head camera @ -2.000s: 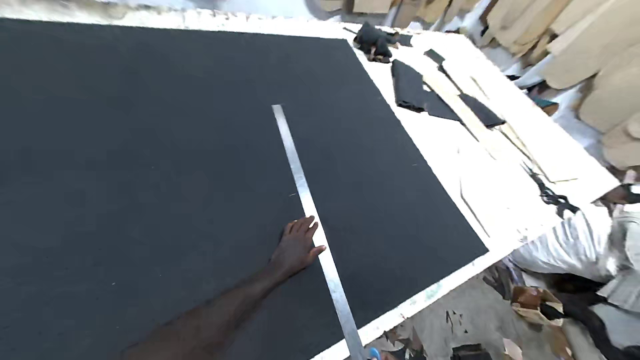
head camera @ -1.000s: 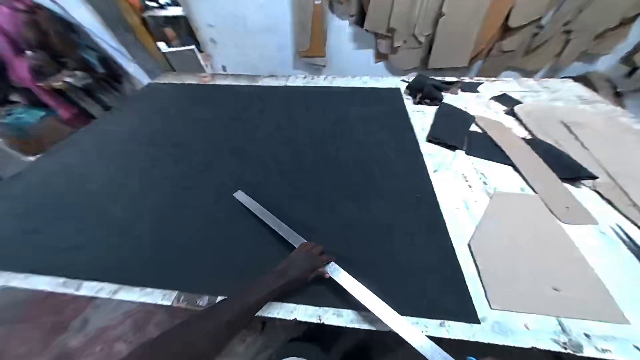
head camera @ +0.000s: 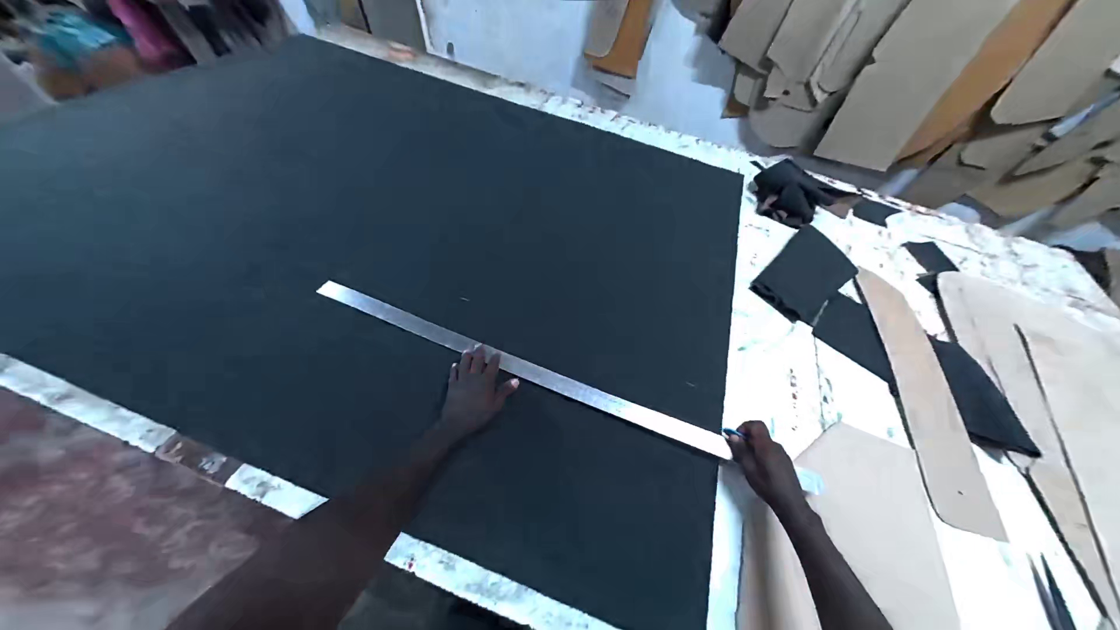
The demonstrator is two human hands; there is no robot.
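Observation:
A long metal ruler (head camera: 560, 382) lies flat across a large sheet of black material (head camera: 490, 219) spread on a white table (head camera: 770, 359). My left hand (head camera: 475, 389) presses on the ruler near its middle, fingertips on the metal and the thumb spread. At the ruler's right end, by the sheet's right edge, my right hand (head camera: 759, 455) is closed around a small blue-tipped marking tool (head camera: 733, 432), perhaps a pen; most of it is hidden by the fingers. Short pale marks show on the sheet above the ruler.
Cardboard pattern pieces (head camera: 927, 411) and folded black fabric pieces (head camera: 805, 271) cover the table's right side. A crumpled black cloth (head camera: 787, 192) lies at the back edge. Scissors (head camera: 1050, 595) are at the lower right. More cardboard patterns (head camera: 927, 79) hang along the wall.
My right hand has come into view at the ruler's right end, with the blue-tipped tool. The ruler's right end now lies at the sheet's right edge. The view has shifted.

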